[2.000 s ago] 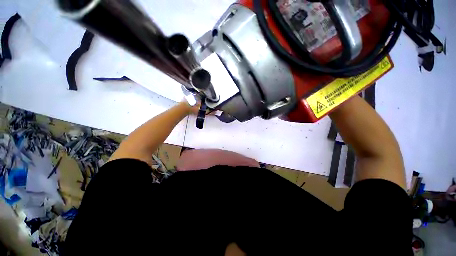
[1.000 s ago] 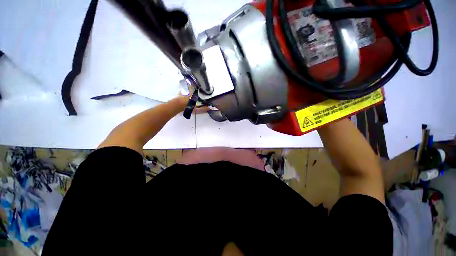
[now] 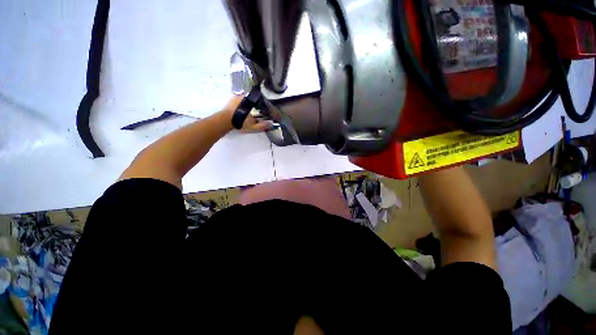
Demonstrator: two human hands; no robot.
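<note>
The cloth cutting machine [image 3: 366, 72], with a red and silver motor, yellow warning label and coiled black cable, fills the upper right. Metal rods [image 3: 271, 33] project from it towards the camera. My left hand [image 3: 251, 121] is partly in view at the machine's left side, over the white paper marker [image 3: 163, 59]; its fingertips show beside a black clip-like part. What it touches is hidden. My right forearm runs up under the motor; my right hand is hidden behind it. A thin dark slit or sliver [image 3: 151, 120] shows left of my left hand.
A long dark waste strip [image 3: 91, 91] lies on the white top at the left. Fabric scraps [image 3: 39, 255] heap on the floor at lower left. A pale cloth bundle [image 3: 536, 255] and small bottles [image 3: 574, 180] are at the right.
The machine has come closer and shifted right in the picture, its rods now more upright. The view has turned and moved; the dark strips at the right have mostly gone behind the machine.
</note>
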